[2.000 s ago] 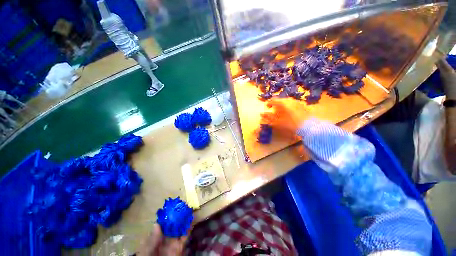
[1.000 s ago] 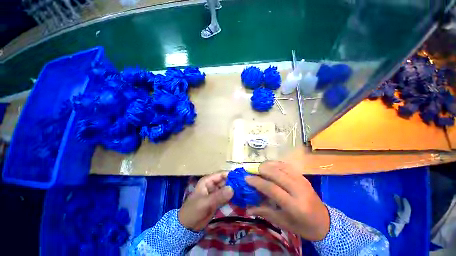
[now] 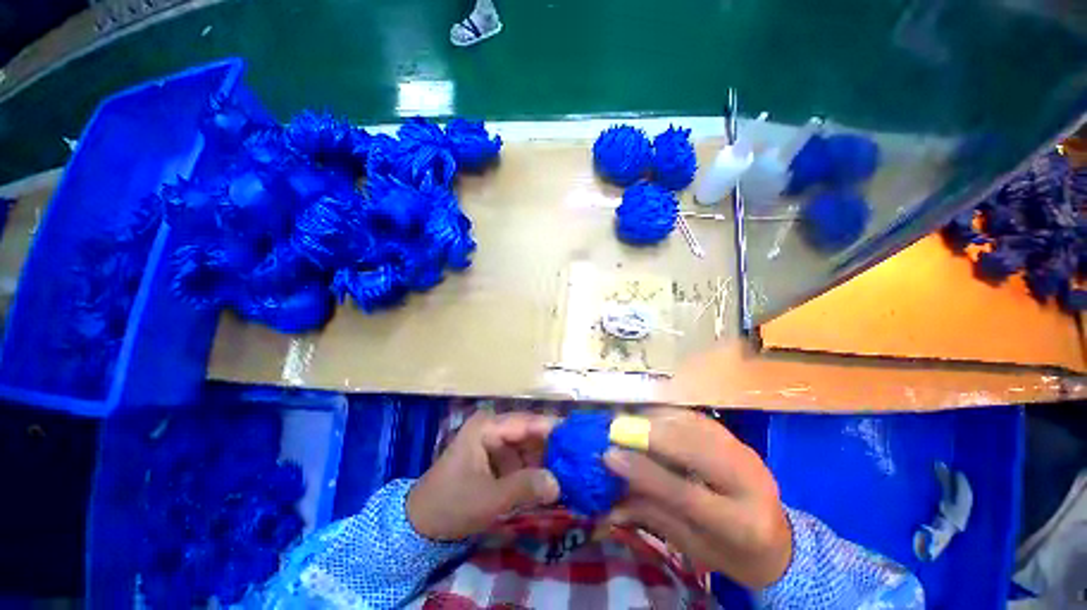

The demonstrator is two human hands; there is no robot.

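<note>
A bright blue spiky part (image 3: 582,462) is held between both hands above the checked apron, just below the bench edge. My left hand (image 3: 477,477) grips it from the left with thumb and fingers. My right hand (image 3: 703,491) grips it from the right; a yellow band circles one finger. The part's underside is hidden. A small whitish dish (image 3: 625,324) sits on a pale card (image 3: 582,316) on the bench, with thin pale sticks around it. No stick can be made out in my hands.
A heap of blue parts (image 3: 322,226) lies at left beside a tilted blue bin (image 3: 149,256). Several blue parts (image 3: 647,212) stand near a white bottle (image 3: 724,173). The orange-lit box (image 3: 918,310) with dark pieces is at right. Blue bins (image 3: 834,465) sit below the bench.
Two seconds ago my right arm was at the heating box; it is now at the apron with both hands on the blue part. Since one second ago, the hands and part have shifted slightly.
</note>
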